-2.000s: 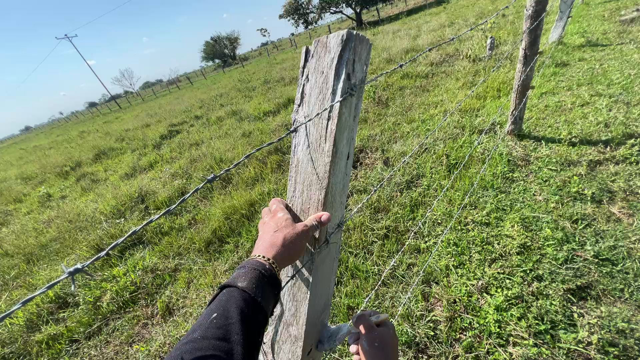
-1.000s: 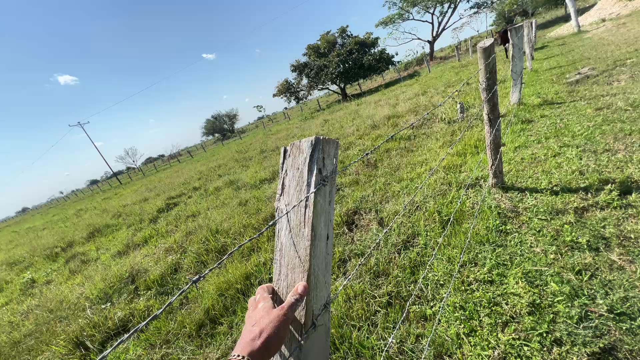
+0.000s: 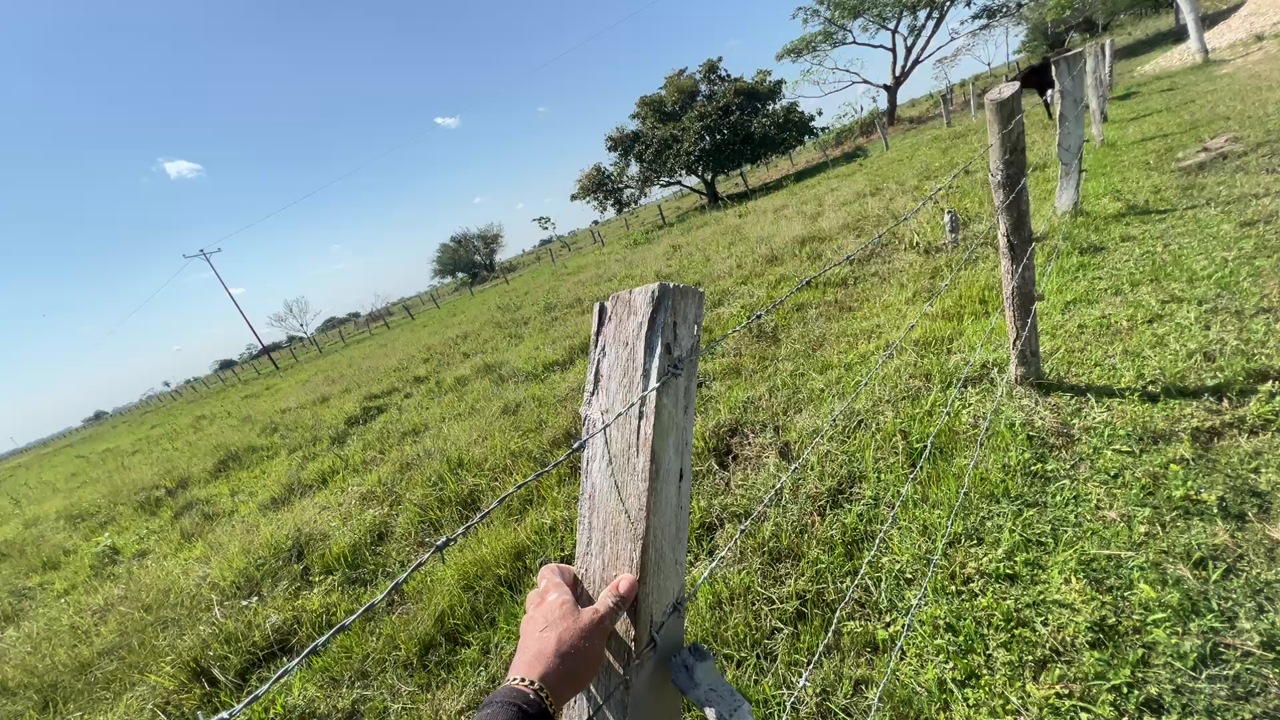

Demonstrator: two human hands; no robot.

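My left hand [image 3: 568, 632], with a chain bracelet at its wrist and a dark sleeve below, grips the left side of a weathered square wooden fence post [image 3: 640, 440]. Its thumb lies across the near face. A strand of barbed wire [image 3: 500, 497] crosses the post's upper part, and a second strand [image 3: 760, 510] meets it lower, just right of the thumb. Beside the post's lower right side is the end of a grayish object [image 3: 708, 682], blurred and cut by the frame's bottom edge; I cannot tell what it is. My right hand is out of view.
Barbed wire runs up right to a round wooden post [image 3: 1014, 230] and a flat gray post [image 3: 1069, 130]. Grass surrounds the fence. A dark animal [image 3: 1037, 80] stands behind the far posts. Trees [image 3: 712, 130] and a utility pole [image 3: 240, 308] are farther off.
The view has tilted up from two seconds ago. My right hand, at the post's lower right then, is out of view now. The grayish object, out of view one second ago, shows again. My left hand stays on the post.
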